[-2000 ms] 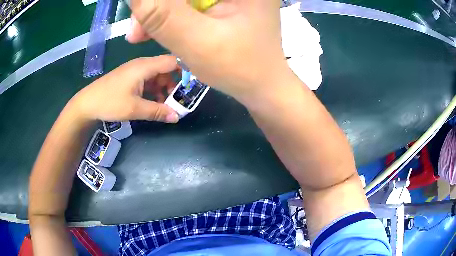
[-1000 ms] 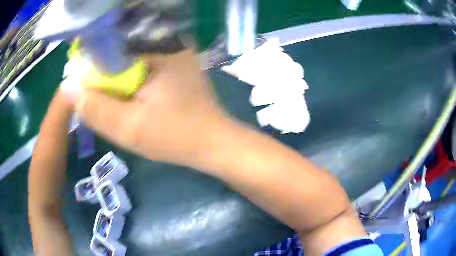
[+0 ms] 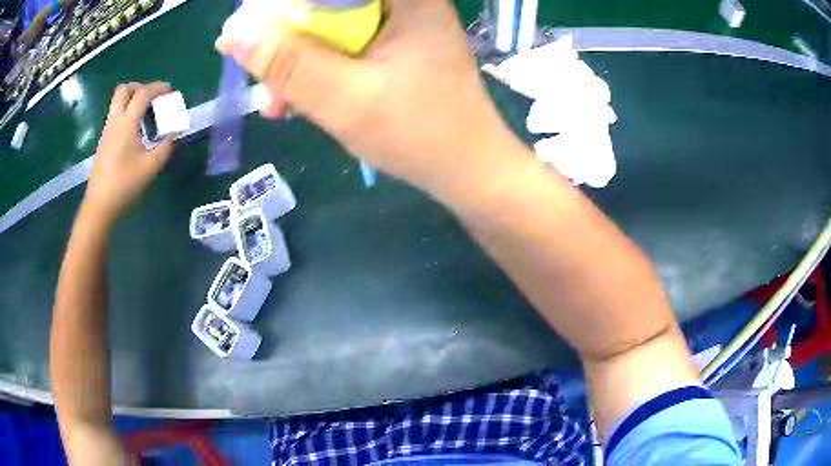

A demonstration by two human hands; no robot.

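Note:
My left hand (image 3: 132, 136), at the upper left, holds a white housing (image 3: 170, 116) between its fingers near the pale strip. My right hand (image 3: 383, 91) grips the dispensing gun by its yellow grip wrap (image 3: 351, 27); most of the gun is cut off by the top edge or hidden by the hand. The light-blue nozzle tip (image 3: 367, 173) shows below my right hand, over the dark-green surface. Several white housings stand left of centre in a staggered group, touching or close together, among them a top one (image 3: 284, 196) and a bottom one (image 3: 244, 344). Their open ends show electronics.
A crumpled white pile (image 3: 579, 118) lies right of centre. A translucent purple-blue strip (image 3: 225, 141) crosses the pale grey strip (image 3: 629, 39). Small white pieces lie on the far green surface at upper left (image 3: 20, 136) and upper right (image 3: 732, 12). A parts tray (image 3: 77, 50) is at the upper left.
Two seconds ago my left hand held an open housing under the nozzle; now it holds a housing at the upper left. More housings show in the group. My right hand still grips the gun.

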